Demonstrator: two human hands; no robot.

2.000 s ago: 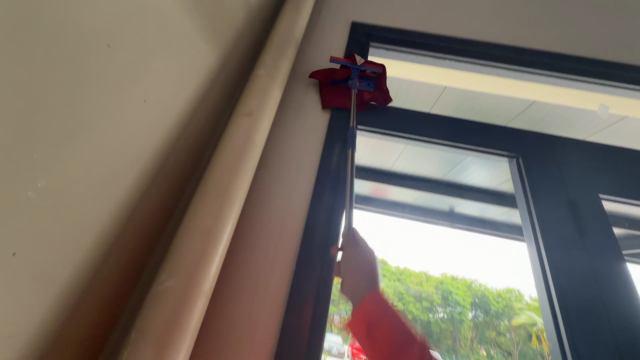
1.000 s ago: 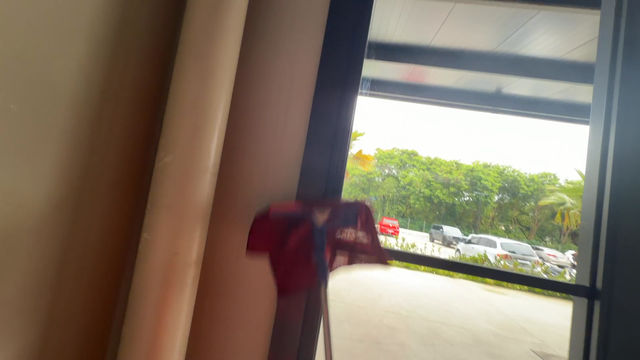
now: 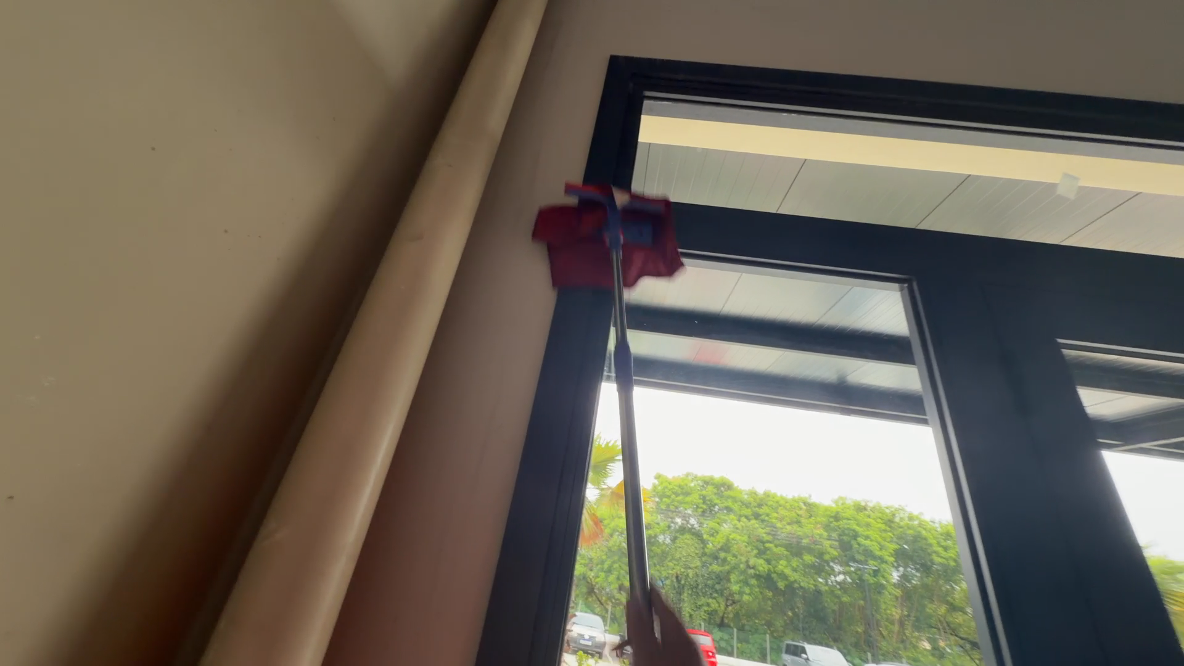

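Observation:
My right hand (image 3: pixel 661 631), at the bottom edge, is closed around the lower visible part of a telescopic metal pole (image 3: pixel 632 462). On the pole's upper end is a blue squeegee-type head (image 3: pixel 614 217) with a dark red cloth (image 3: pixel 580 259) draped around it. Cloth and head lie over the left upright of the dark window frame (image 3: pixel 566 370), level with the crossbar below the upper pane, and the cloth laps onto the wall at left. Part of my hand is cut off by the view's edge. My left hand is out of view.
A thick beige pipe (image 3: pixel 407 351) runs slanting up the wall (image 3: pixel 166 231) left of the frame. Right of the pole is a large glass pane (image 3: pixel 786 444), with trees and parked vehicles outside. Another glazed section stands farther right.
One second ago the cloth-covered head was low, beside the lower part of the pane; now it is up at the crossbar, much as two seconds ago. The view has tilted back up.

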